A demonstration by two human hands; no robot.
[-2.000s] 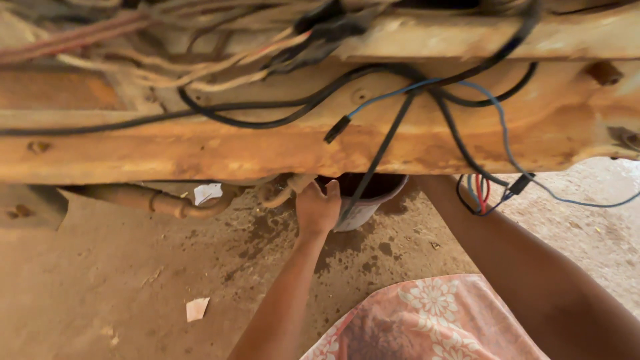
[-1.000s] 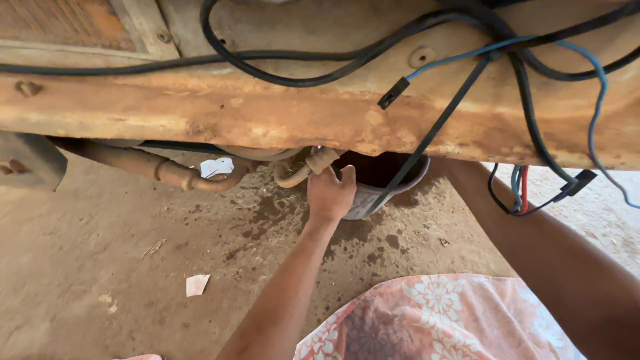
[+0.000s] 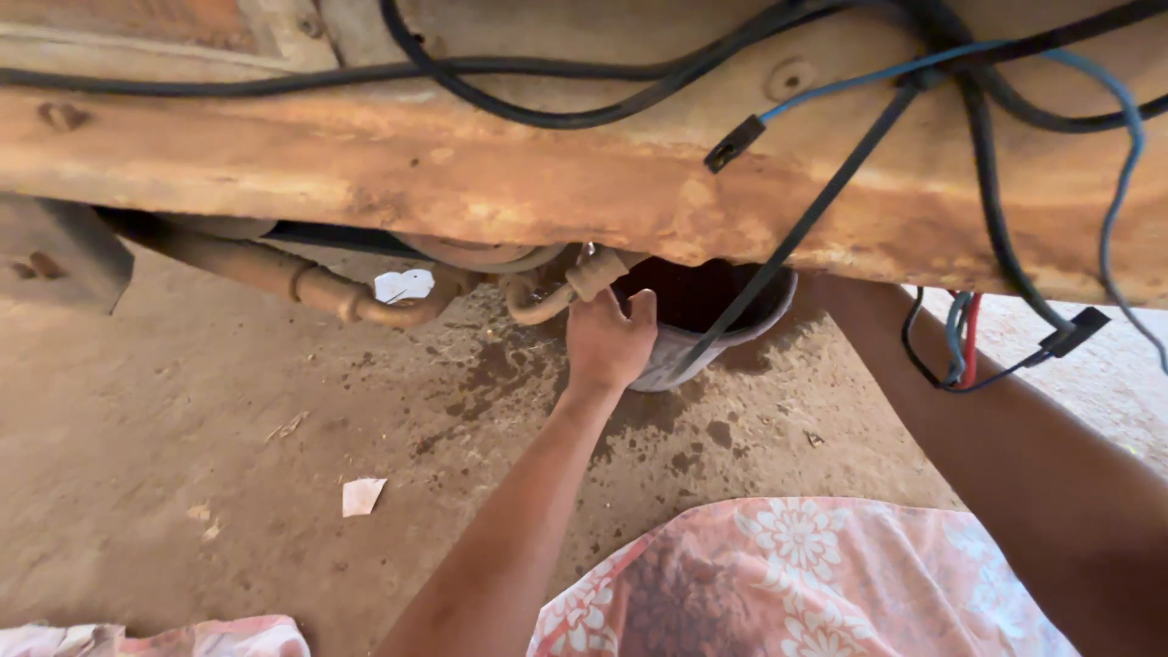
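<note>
Below a rusty, dusty metal frame beam (image 3: 474, 182), my left hand (image 3: 610, 338) is raised at the near left rim of a dark bucket (image 3: 680, 351). Its fingertips reach to a dirty metal pipe fitting (image 3: 595, 274) under the beam; whether they grip it is hard to tell. The bucket stands on the wet-spotted ground, its inside dark. My right arm passes under the beam to the right of the bucket, and the hand itself is hidden behind the beam. A black strap or cable (image 3: 803, 224) hangs down across the bucket's rim.
Black cables (image 3: 547, 117) and a blue wire with a black connector (image 3: 735, 144) hang over the beam. Red and grey wires (image 3: 967, 342) dangle by my right forearm. A dusty pipe (image 3: 246, 265) runs under the beam at left. Floral cloth (image 3: 776, 584) and paper scraps (image 3: 363, 496) are below.
The view has shifted closer to the beam and bucket. My left hand stays beside the bucket's rim near the pipe fitting, and my right arm remains under the beam.
</note>
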